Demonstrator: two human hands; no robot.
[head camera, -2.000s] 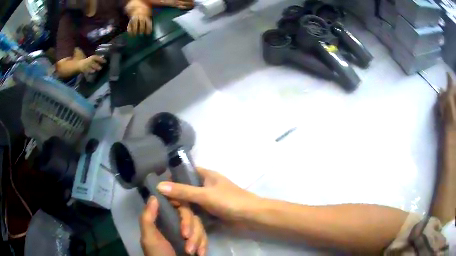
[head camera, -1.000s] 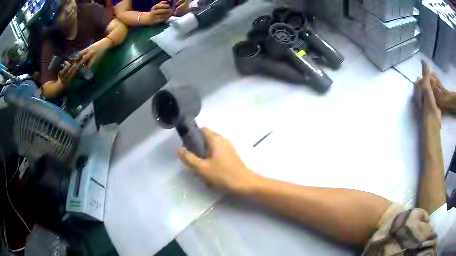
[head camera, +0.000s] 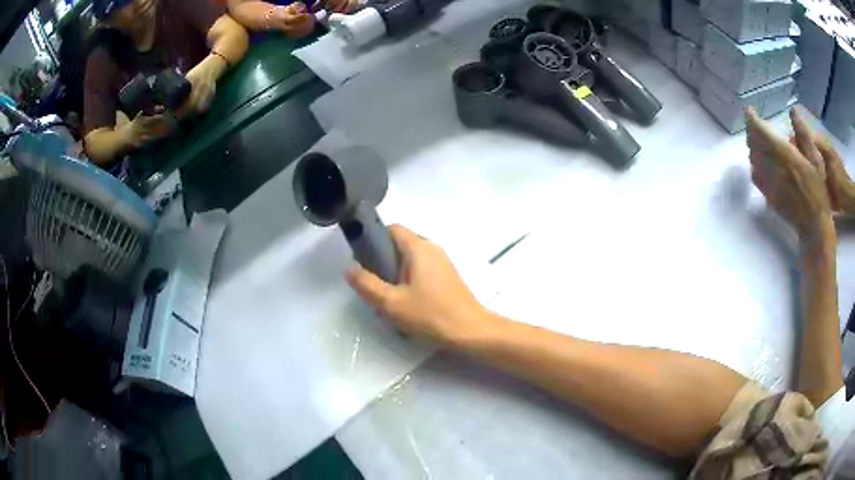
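Note:
My right hand (head camera: 427, 291) reaches in from the lower right and grips the straight handle of a dark grey handheld mini fan (head camera: 367, 202). The fan's barrel head is up and its dark open end faces left. The fan is over the white foam sheet (head camera: 272, 309). My left hand is not in view. Several waiting fans (head camera: 591, 122) lie in a pile at the upper right, one with a small yellow mark.
A retail box (head camera: 169, 319) and a blue-rimmed desk fan (head camera: 89, 211) stand at left. Small grey cartons (head camera: 750, 56) are stacked at upper right. Another person's hands (head camera: 792, 178) are at far right. People work opposite. A thin dark stick (head camera: 509, 247) lies on the sheet.
Two seconds ago my left hand also held a fan beside this one; that hand and fan are gone from view. Another person's hands at right have moved in and opened out.

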